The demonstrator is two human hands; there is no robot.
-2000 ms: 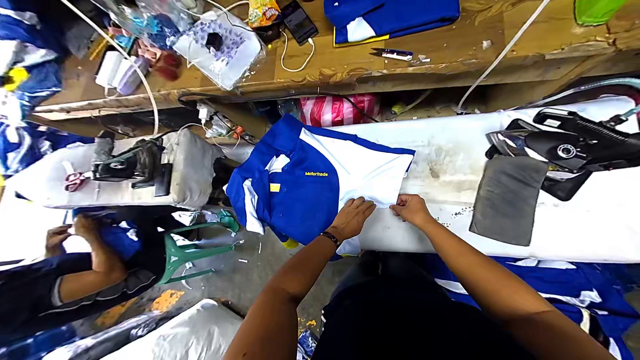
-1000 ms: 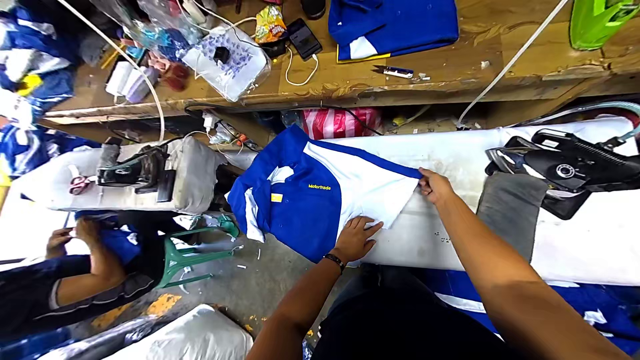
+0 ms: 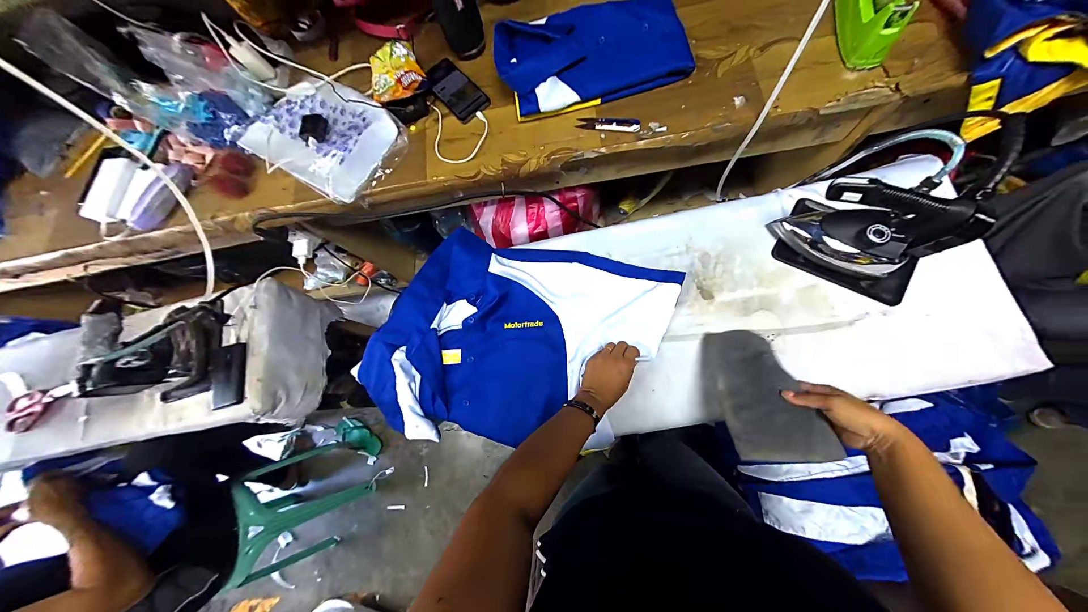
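Observation:
A blue and white collared shirt lies across the near-left end of the white padded ironing board. My left hand, with a dark bracelet at the wrist, rests on the shirt's white sleeve near its lower edge, fingers bent over the cloth. My right hand holds the edge of a dark grey cloth pad, thumb and fingers on its right side. The pad hangs partly over the board's near edge. Beyond it, a black steam iron sits on a dark rest at the board's right.
Behind the board, a wooden table bears a folded blue shirt, thread snips and a phone. Blue and white garments lie below the board. At left are a green plastic stool, a second iron and a seated person.
My right hand has let go of the shirt's sleeve and moved right to the grey pad, which has shifted left from beside the iron. My left hand stays on the white part.

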